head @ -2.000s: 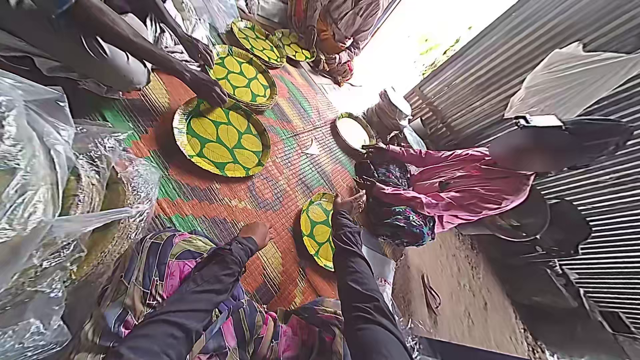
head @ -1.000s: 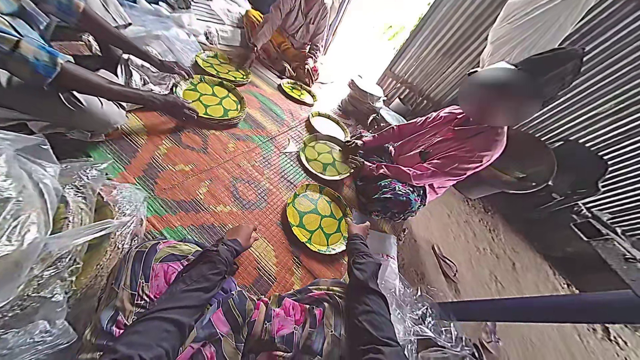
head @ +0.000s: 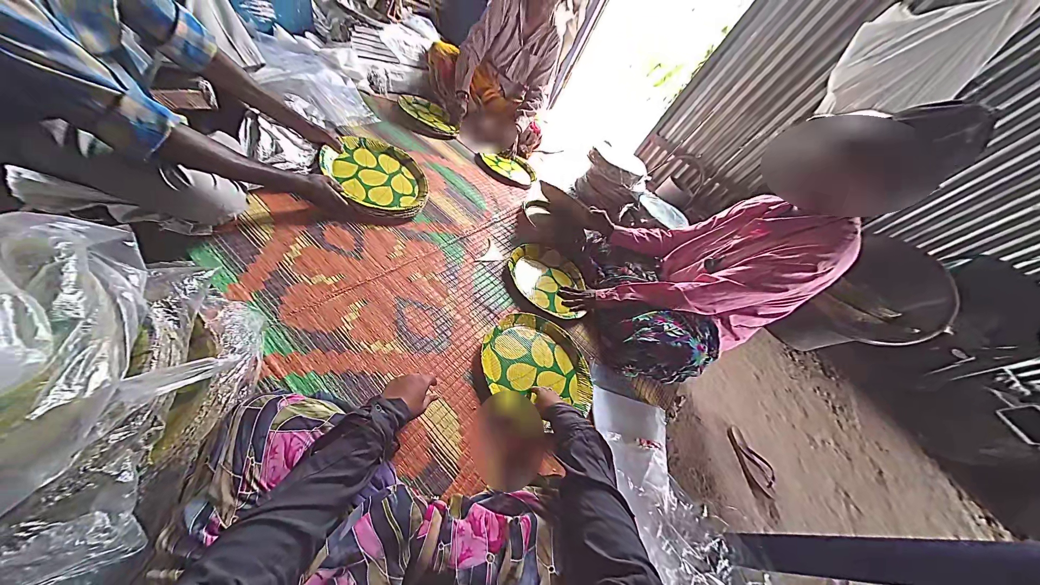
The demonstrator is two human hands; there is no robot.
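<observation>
My right hand (head: 549, 400) is at the near edge of a round green-and-yellow leaf-patterned tray (head: 536, 362) on the woven mat, its fingers on the rim; a blurred patch covers part of the tray's near side. My left hand (head: 413, 393), fingers curled, rests over the mat (head: 357, 284) left of that tray. Whether it holds anything small cannot be told. Just beyond lies a similar tray (head: 544, 280), touched by a hand of the person in pink. At the upper left, another person's two hands grip a stack of like trays (head: 378, 179).
Clear plastic wrapping (head: 73, 341) is heaped at the left. Two more patterned trays (head: 428, 114) (head: 507, 168) lie near a seated person at the far end. A sandal (head: 751, 461) is on the bare ground at right, and a dark bar (head: 886, 559) crosses the lower right.
The nearest tray stood alone by my right hand two seconds ago; one second ago another lay beyond it. The person in pink has since lifted a hand toward a round object farther back.
</observation>
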